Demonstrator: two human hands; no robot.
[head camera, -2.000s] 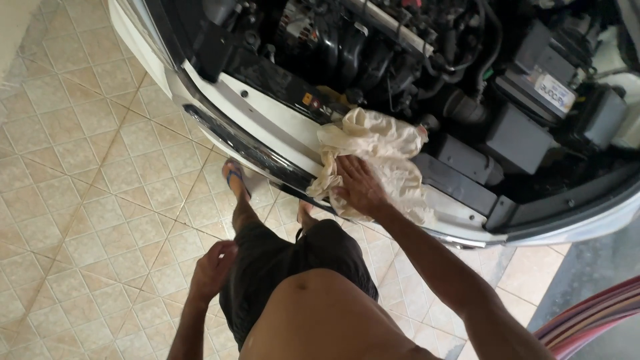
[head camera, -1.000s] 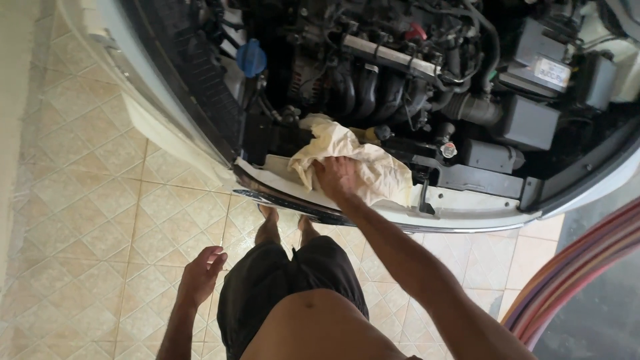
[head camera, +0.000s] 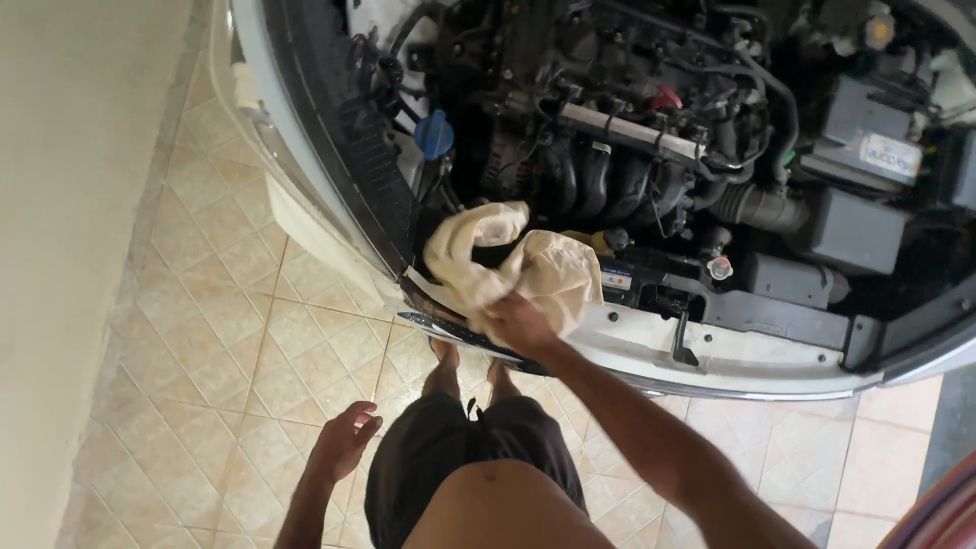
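Note:
A crumpled cream cloth (head camera: 560, 274) lies bunched over the front edge of a white car's open engine bay. On it is my right hand (head camera: 518, 324), gripping a fold of the cloth, with its fingertips partly hidden. The cloth covers part of the car's white front panel (head camera: 648, 335). My left hand (head camera: 348, 441) hangs empty over the tiled floor, its fingers slightly curled and apart, well away from the car.
A blue reservoir cap (head camera: 434, 135) stands at the bay's left side. The engine (head camera: 610, 114), a radiator cap (head camera: 719, 267) and a grey plastic box (head camera: 858, 232) are beyond the front panel. A wall (head camera: 84, 191) runs along the left, and striped fabric (head camera: 945, 503) shows at lower right.
My right hand and the cloth have moved left along the car's front edge, and the cloth's folds have changed shape. My left hand stays free below. The view has shifted.

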